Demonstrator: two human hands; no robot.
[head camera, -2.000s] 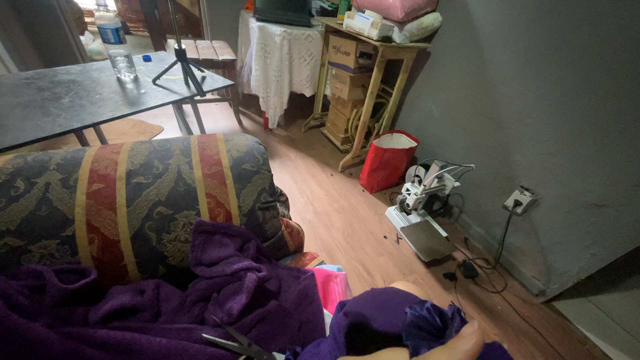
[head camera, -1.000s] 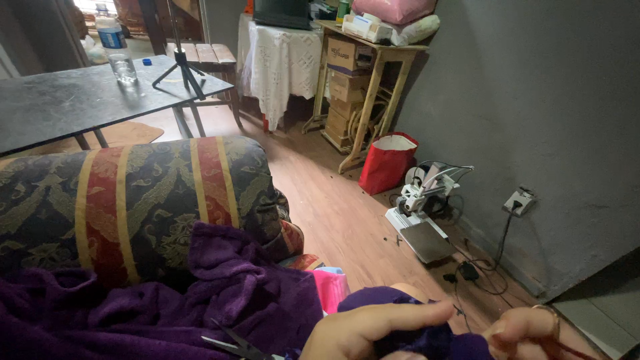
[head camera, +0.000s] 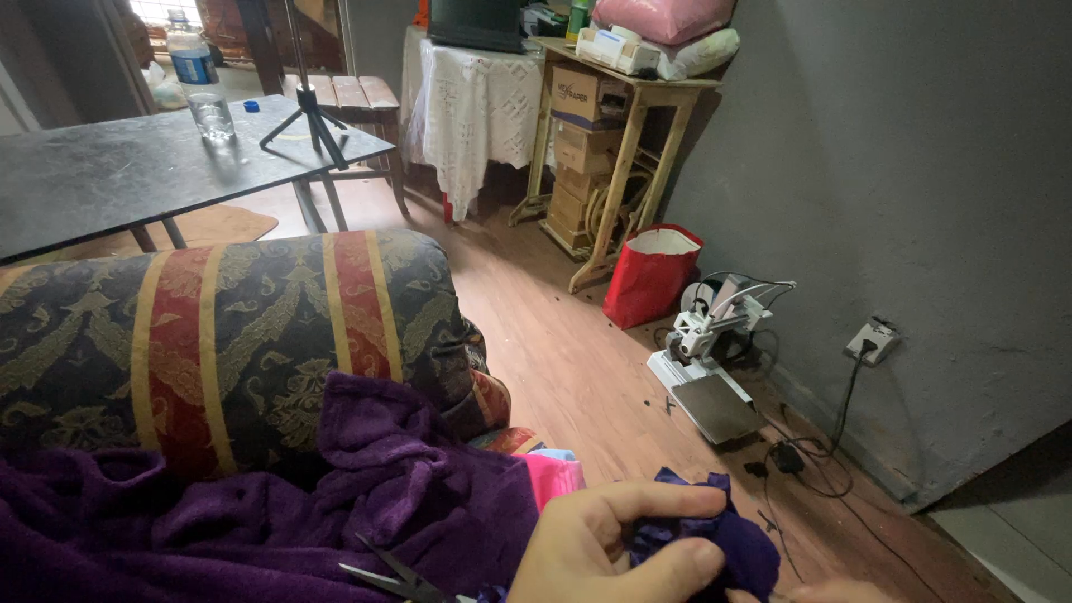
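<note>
My left hand (head camera: 615, 544) pinches a bunched piece of dark purple-blue fabric (head camera: 741, 548) between thumb and fingers at the bottom of the view. Only fingertips of my right hand (head camera: 829, 592) show at the lower edge, close to the fabric's lower right side; whether they grip anything is hidden. Left of my left hand, scissors (head camera: 402, 578) lie with blades apart on a purple fleece blanket (head camera: 402, 486). Some bright pink fabric (head camera: 554, 477) sticks out beside the blanket.
A patterned sofa arm (head camera: 268, 335) rises at the left, with a table (head camera: 84, 167) bearing a plastic bottle (head camera: 201, 84) and a small tripod (head camera: 310, 126) beyond. On the floor stand a red bag (head camera: 649, 280) and a small white 3D printer (head camera: 708, 360), near cables and a wall outlet (head camera: 871, 343).
The right hand has moved down, leaving only fingertips in view. More of the purple-blue fabric shows above and beside the left hand than one second ago.
</note>
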